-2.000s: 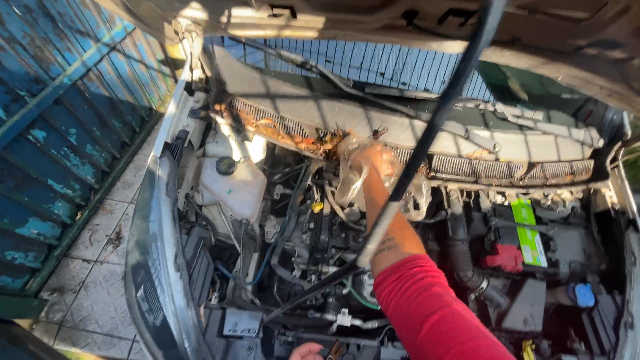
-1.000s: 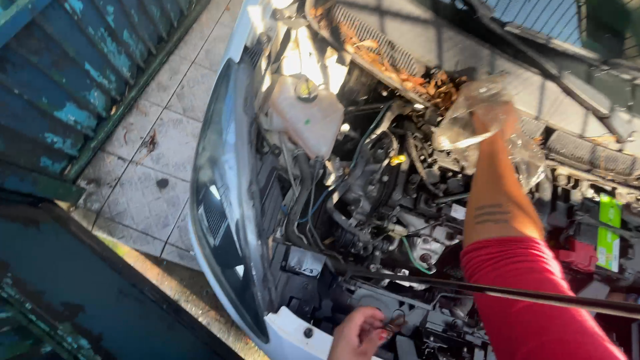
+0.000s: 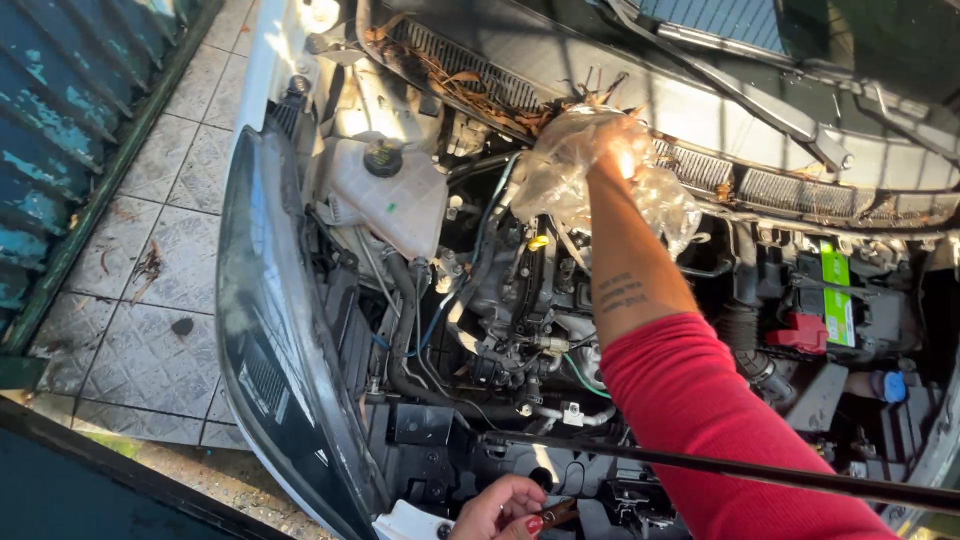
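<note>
My right hand [image 3: 616, 146] is at the windshield cowl's vent grille [image 3: 697, 169], wrapped in or holding a crumpled clear plastic bag [image 3: 551, 176]; its fingertips are hidden. Dry brown leaves [image 3: 469, 79] lie along the grille to the left of the bag, and some stick up just behind it. My right arm, in a red sleeve, reaches across the engine [image 3: 517, 300]. Low in the view, my left hand [image 3: 506, 510] pinches a small brown object [image 3: 556, 513], too unclear to name, above the front of the engine bay.
A thin dark hood prop rod [image 3: 720, 466] crosses low over the bay. The whitish coolant tank [image 3: 397, 195] is at left, behind the headlight [image 3: 277, 322]. The battery [image 3: 870, 300], with a red terminal cover [image 3: 799, 334], is at right. Wiper arms [image 3: 750, 101] lie above the cowl.
The view has turned and come nearer to the engine bay. My left hand, at the bottom edge two seconds ago, shows more now. My right hand stays with the plastic bag at the cowl.
</note>
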